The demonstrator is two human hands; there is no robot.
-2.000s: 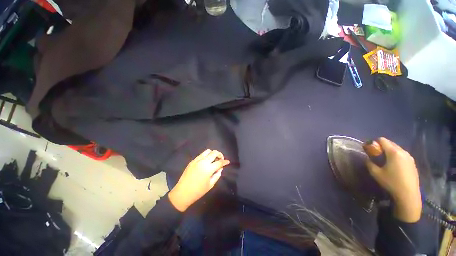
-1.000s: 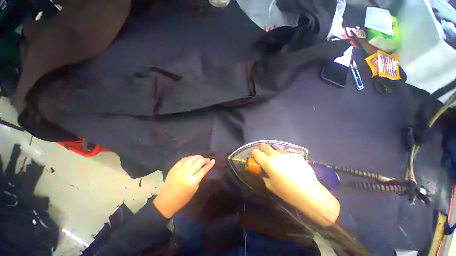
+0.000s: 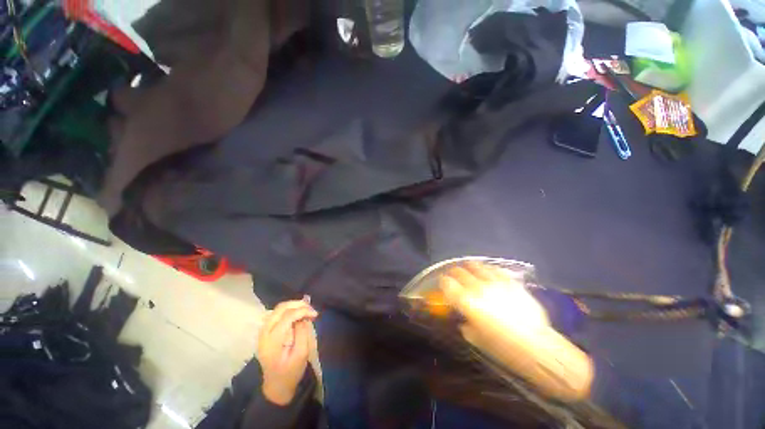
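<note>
A black garment piece (image 3: 352, 188) lies in loose folds over the dark pressing table. The steam iron (image 3: 428, 281) rests at the garment's near edge, its pointed tip facing left. My right hand (image 3: 495, 314) is closed on its orange-brown handle and hides much of the iron; both are blurred. My left hand (image 3: 288, 339) is at the table's near left edge, left of the iron, with its fingers curled. A pale thin strip shows beside its palm; whether the fingers grip it or any cloth is unclear.
A hose and cord (image 3: 646, 303) run right from the iron. A phone (image 3: 576, 136), blue-white snips (image 3: 617, 136) and an orange snack packet (image 3: 664, 114) lie at the far right. A plastic bag (image 3: 440, 42) and a bottle (image 3: 385, 29) stand at the far edge. Brown cloth (image 3: 189, 100) drapes at left.
The iron and my right hand have moved left from the table's right side to the garment's edge. My left hand has drawn back left and nearer, off the cloth. The view has shifted slightly.
</note>
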